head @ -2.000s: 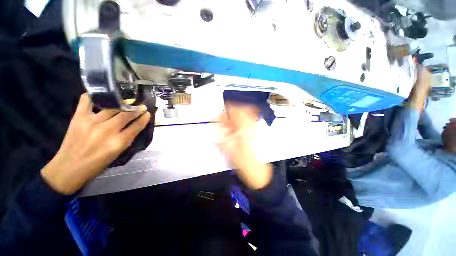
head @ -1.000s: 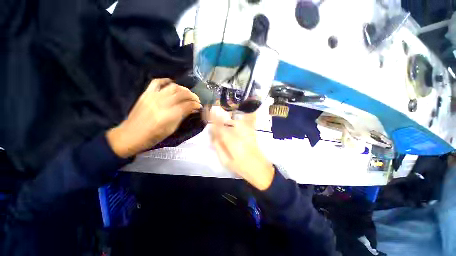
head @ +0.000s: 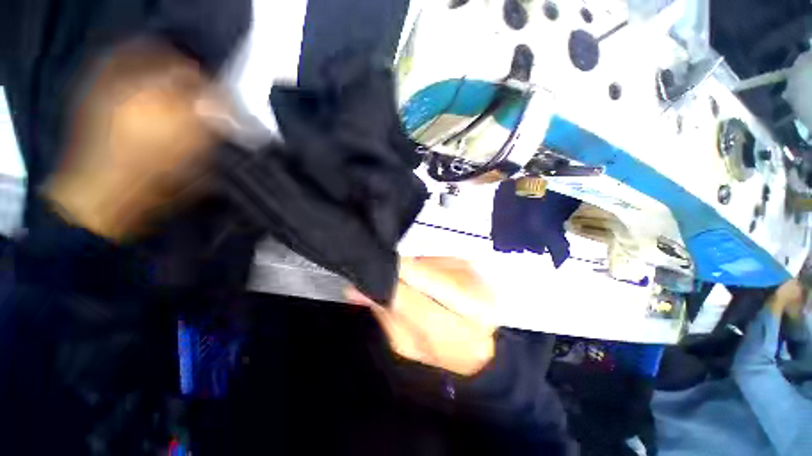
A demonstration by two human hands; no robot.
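Note:
A dark, nearly black garment [head: 307, 200] lies left of the needle end, with a folded band slanting down to the right. My left hand [head: 142, 134] is blurred at the band's upper left end; its fingers seem to hold the cloth. My right hand [head: 441, 312] pinches the band's lower right end at the table's front edge. The white sewing machine head [head: 623, 116] with a blue-teal stripe stands right of the garment. Its shiny metal guard [head: 525, 134] is at the left end. The needle tip is not clear.
A dark cloth scrap [head: 531, 221] lies under the arm, below a brass-coloured knob [head: 531, 187]. Beige and metallic items [head: 614, 236] are right of it. The white table [head: 570, 307] has ruler marks at its front left. A blue crate [head: 207, 356] is below. A person's blue sleeve [head: 761, 365] shows at right.
My left hand has moved up and left, away from the needle end. My right hand has moved down to the table edge. The garment's folded band is now stretched between them.

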